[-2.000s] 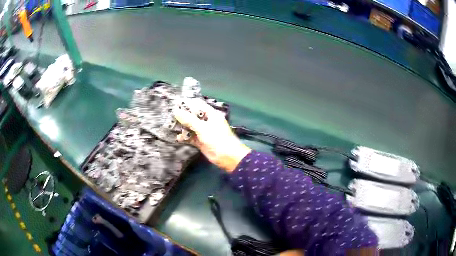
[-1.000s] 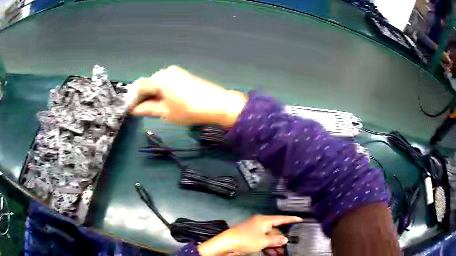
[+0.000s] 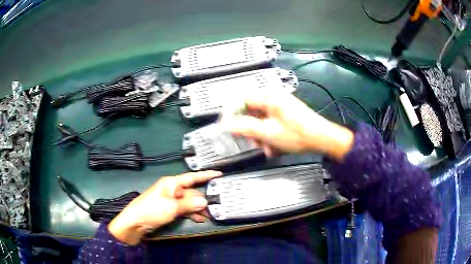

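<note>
Four light-grey ribbed power adapters lie in a column: the farthest, the second, the third and the nearest at the bench edge. My left hand grips the left end of the nearest adapter, its index finger along the top corner. My right hand is blurred above the third adapter and partly covers it; whether it holds something cannot be told. Loose grey end caps lie on the cables left of the second adapter.
A black tray heaped with end caps stands at the left edge. Bundled black cables lie left of the adapters, more at right. At far right are a dish of screws, another tray and an orange-black screwdriver.
The view has swung right. My right hand has moved from the left tray to above the adapters. My left hand is now at the nearest adapter's left end. Loose end caps now show on the cables.
</note>
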